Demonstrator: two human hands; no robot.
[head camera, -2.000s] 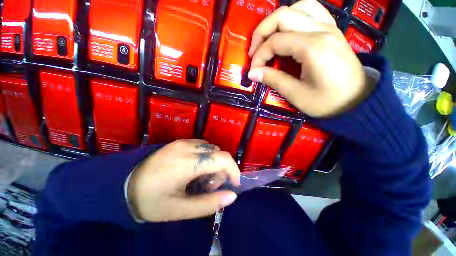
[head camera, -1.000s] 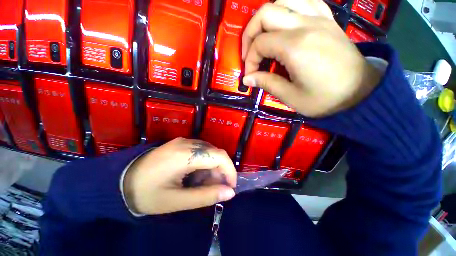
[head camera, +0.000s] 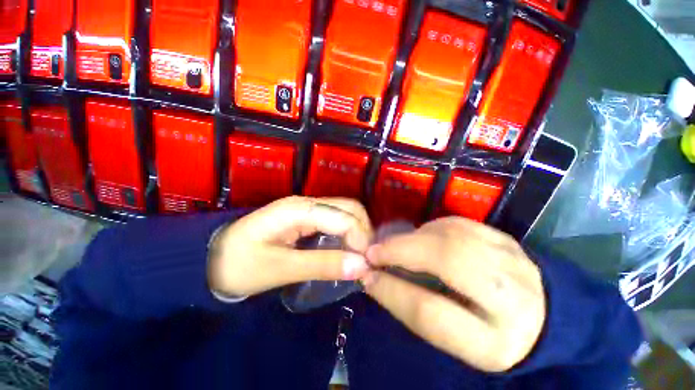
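My left hand (head camera: 293, 247) is low in front of my body, closed on a clear plastic film (head camera: 324, 289) that hangs below the thumb. My right hand (head camera: 457, 289) meets it, its thumb and fingertip pinched at the film's edge, touching the left fingertips. Whether a small dark part is between the fingertips cannot be told. Beyond the hands, red covers (head camera: 358, 57) lie in two main rows of a black tray (head camera: 305, 129). Several in the upper row show a small black oblong near the lower end; one to the right (head camera: 438, 80) shows only a small dark dot there.
A smartphone (head camera: 550, 164) lies at the tray's right edge. Crumpled clear bags (head camera: 621, 167) lie on the green surface further right, with a white rounded object (head camera: 681, 99), a yellow thing (head camera: 690, 145) and a white strip with dark squares (head camera: 663, 270) near them.
My right hand has left the red cover and come down to my left hand. The view has shifted, so the smartphone and more of the bags show.
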